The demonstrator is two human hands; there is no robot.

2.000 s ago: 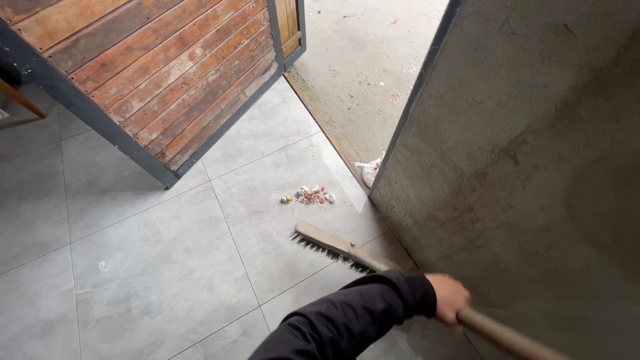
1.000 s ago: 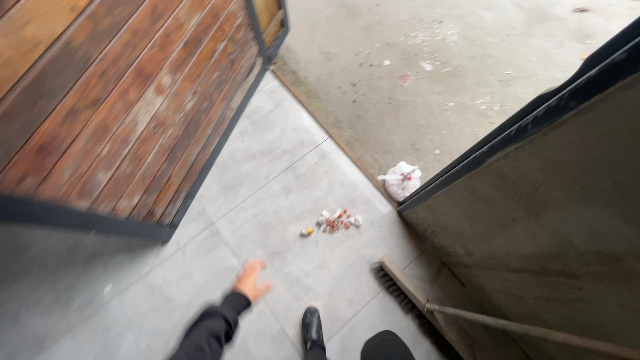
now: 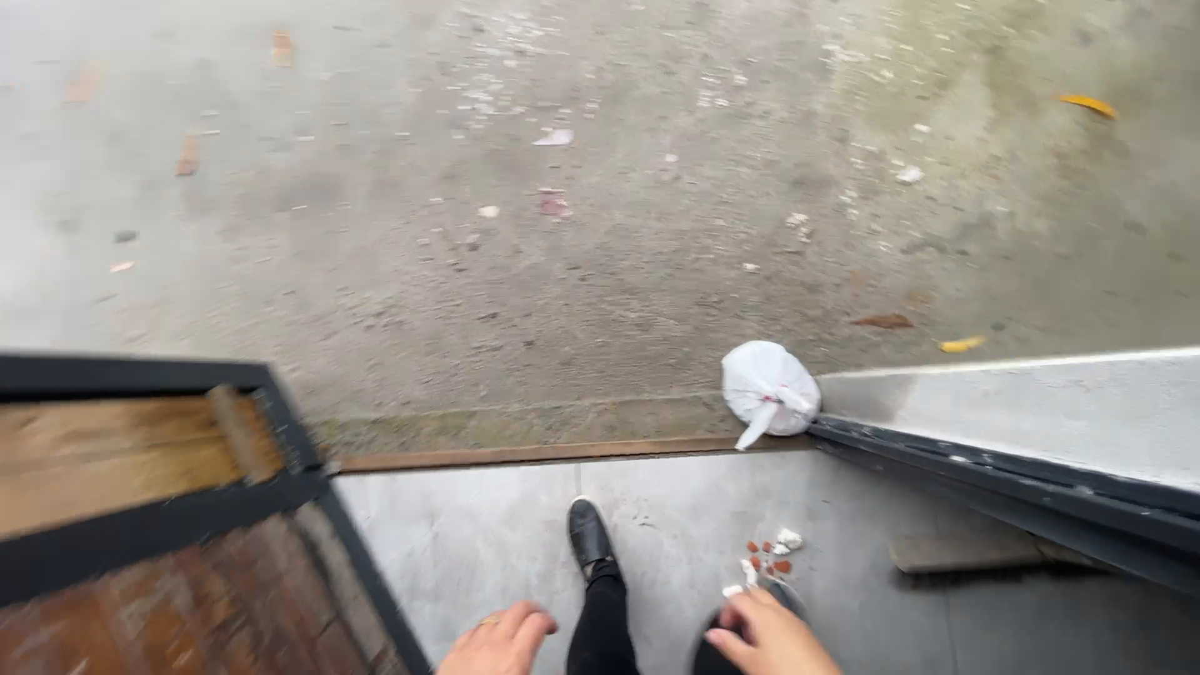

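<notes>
My left hand (image 3: 502,639) hangs at the bottom edge, left of my legs, with a ring on one finger and nothing seen in it. To the right, my right hand (image 3: 771,633) has its fingers loosely bent, and I see nothing held there. Just beyond it a small heap of white and reddish debris (image 3: 769,561) lies on the grey tiles, partly covered by my shoe and hand. A knotted white plastic bag (image 3: 771,389) rests at the right end of the threshold. The broom's wooden head (image 3: 989,551) lies beside the right door frame, touched by neither hand.
A dark-framed wooden door (image 3: 169,600) stands at the left. A dark metal frame (image 3: 1012,478) borders the right side. Past the brown threshold strip (image 3: 544,457), the rough concrete ground (image 3: 581,319) carries scattered white bits and yellow leaves (image 3: 1087,105). My black shoe (image 3: 589,532) is near the strip.
The broom handle was in a hand two seconds ago; neither hand holds it now. I have stepped closer to the threshold, and both hands are now in view. The view has turned toward the outside.
</notes>
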